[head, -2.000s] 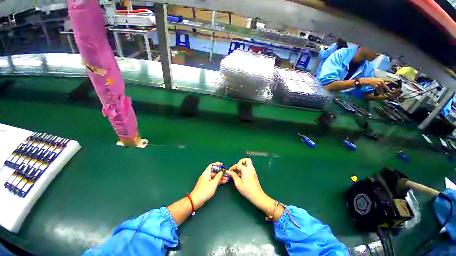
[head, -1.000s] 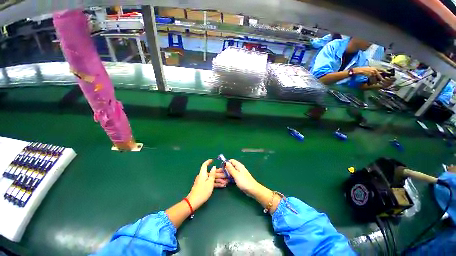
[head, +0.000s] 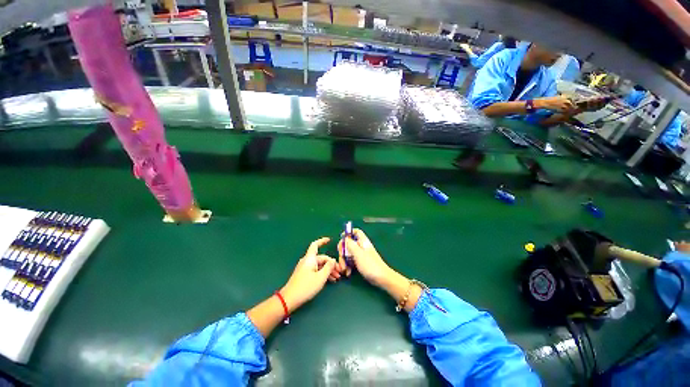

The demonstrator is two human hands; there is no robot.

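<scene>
A small blue module (head: 348,243) stands upright in the fingers of my right hand (head: 367,261), above the green bench. My left hand (head: 309,277) is just to its left, with thumb and index finger apart; its other fingertips are close to the right hand. Whether they touch the module I cannot tell, and I see nothing held in the left hand. Single blue modules lie on the green belt, one beyond my hands (head: 436,193) and others further right (head: 505,196).
A white foam tray (head: 79,261) with rows of modules lies at left. A pink-wrapped post (head: 144,128) stands behind it. A black fan unit (head: 564,283) with a tan rod is at right. Clear trays (head: 359,98) are stacked beyond the belt. A person in blue (head: 507,79) works across the line.
The module is now upright in my right hand's fingers. My left hand has come off it, its index finger spread away. The modules on the belt have shifted left in view.
</scene>
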